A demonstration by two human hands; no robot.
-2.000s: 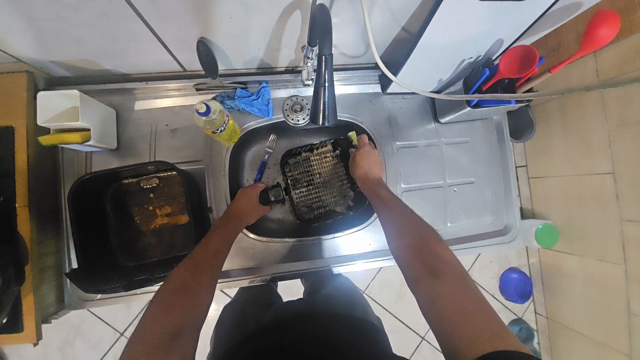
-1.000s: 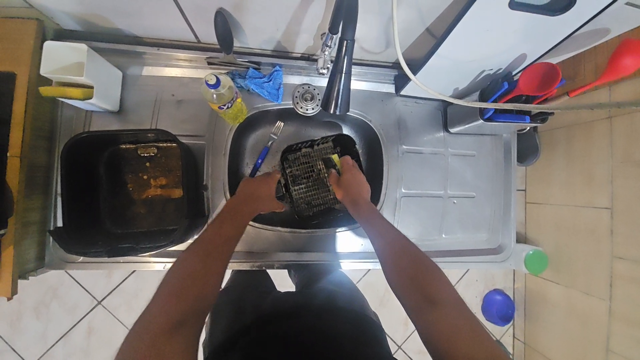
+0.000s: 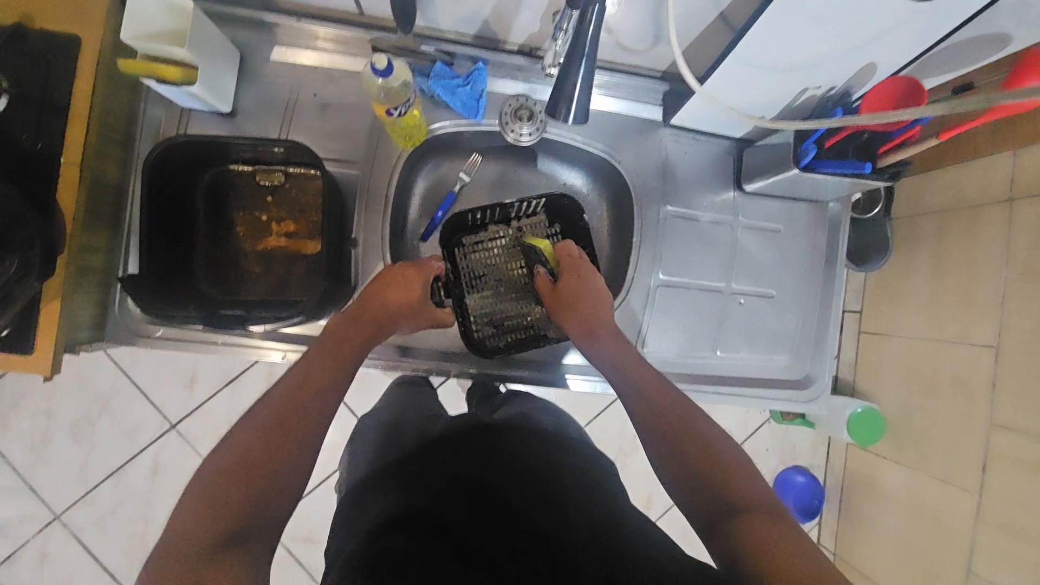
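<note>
A black air fryer basket with a dirty slotted bottom (image 3: 504, 296) is held tilted over the front of the steel sink bowl (image 3: 601, 162). My left hand (image 3: 406, 296) grips its left side at a small black fitting. In my right hand (image 3: 575, 288) is a yellow and dark sponge (image 3: 539, 253), pressed on the slots inside the basket. Behind the basket's left corner a fork with a blue handle (image 3: 452, 197) lies in the bowl. On the left drainboard stands a black air fryer drawer (image 3: 236, 231) with brown grease on its bottom.
Behind the bowl are a dish soap bottle (image 3: 396, 101), a blue cloth (image 3: 457, 88), a metal drain strainer (image 3: 522, 119) and a black faucet (image 3: 577, 65). A white holder with a yellow sponge (image 3: 183, 61) stands back left, a utensil caddy (image 3: 804, 175) back right. A pale hose crosses above.
The basket in my hands has turned and tilted, and it now hangs over the sink's front edge. My right hand with the sponge has moved over the slotted bottom.
</note>
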